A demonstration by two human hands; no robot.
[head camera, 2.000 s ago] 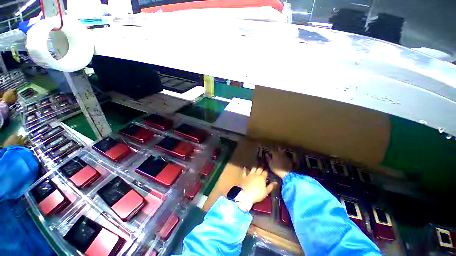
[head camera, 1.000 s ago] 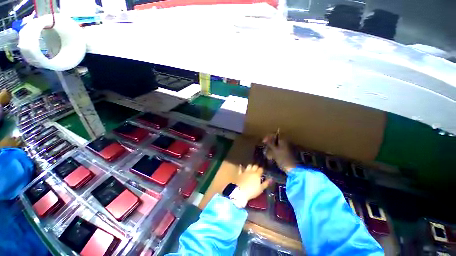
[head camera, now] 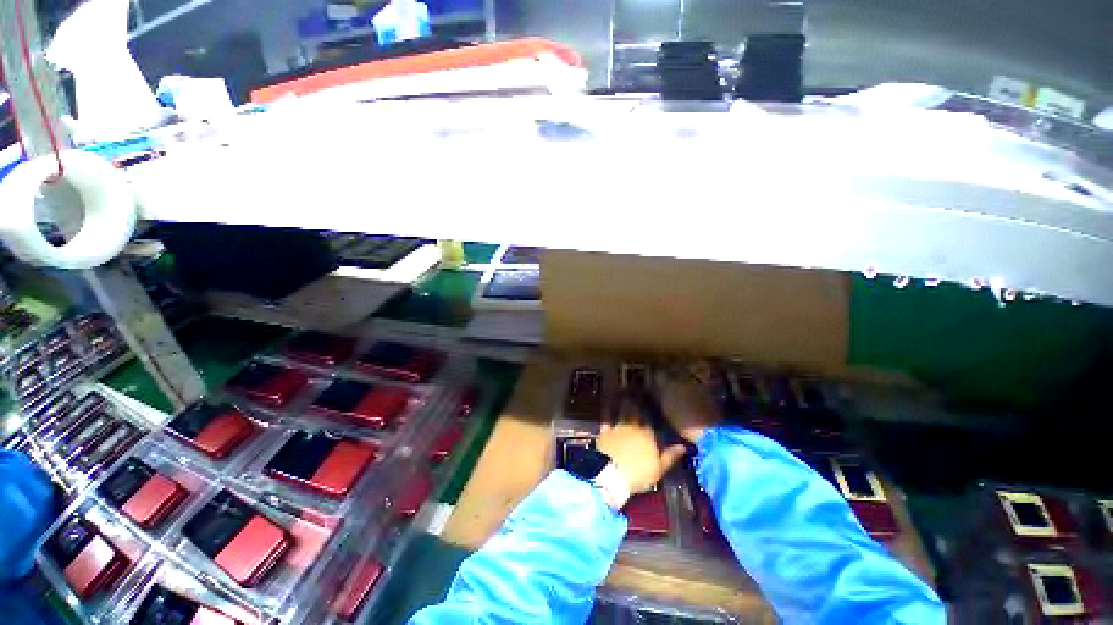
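Observation:
My left hand [head camera: 637,454], with a dark watch at the wrist, lies low over the unit tray [head camera: 787,556], its fingers pointing away from me. My right hand [head camera: 688,405] is just right of it, dim and blurred, over the back row. The fingertips of both hands are close together over a unit; what they touch or hold is hidden. A red unit [head camera: 649,514] shows below my left hand. A unit with a pale frame [head camera: 860,481] lies to the right, and a dark framed unit [head camera: 586,392] stands at the back left corner of the tray.
A tray stack of red units with black screens [head camera: 320,462] lies left, another with pale frames [head camera: 1028,514] right. A brown cardboard sheet [head camera: 696,305] stands behind. A white shelf [head camera: 488,183] crosses above; a tape roll [head camera: 67,210] hangs upper left. A blue sleeve [head camera: 22,507] shows far left.
The camera view has shifted and tilted up. My right hand, raised with a thin dark tool a second ago, is down at the units again. My left hand has moved in closer beside it.

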